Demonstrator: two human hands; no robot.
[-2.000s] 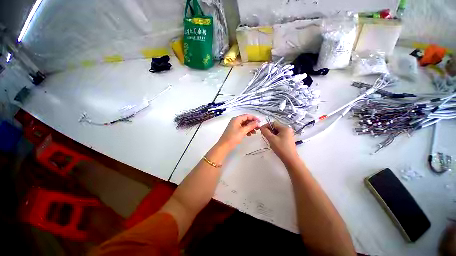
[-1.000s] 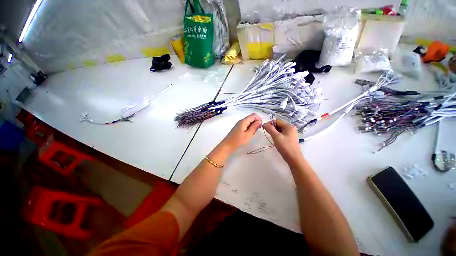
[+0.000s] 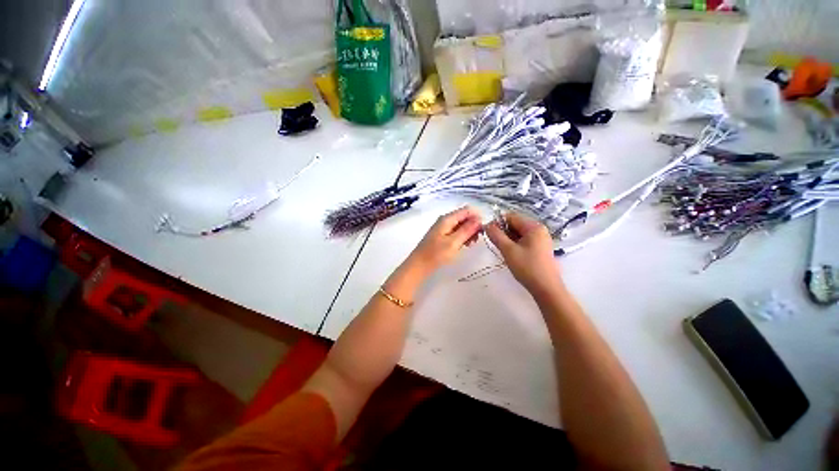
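My left hand (image 3: pixel 451 237) and my right hand (image 3: pixel 522 246) are close together over the table, just in front of the main cable bundle (image 3: pixel 515 170). Fingertips of both hands pinch thin wires between them; a small pale piece at the left fingertips is mostly hidden. Thin loose wires (image 3: pixel 482 272) hang below the right hand. The white cable being worked (image 3: pixel 598 241) leaves the right hand's far side and runs up to the right. The main bundle's dark wire ends (image 3: pixel 361 214) point left.
A second bundle (image 3: pixel 727 195) lies right, a phone (image 3: pixel 750 368) at front right, small clear pieces (image 3: pixel 775 305) behind it. A lone thin cable (image 3: pixel 241 218) lies left. A green bag (image 3: pixel 364 74) and white-parts bags (image 3: pixel 627 69) stand behind. Red stools (image 3: pixel 124 397) are lower left.
The camera view has shifted slightly. Both hands stay nearly in place, with small finger movements at the wires.
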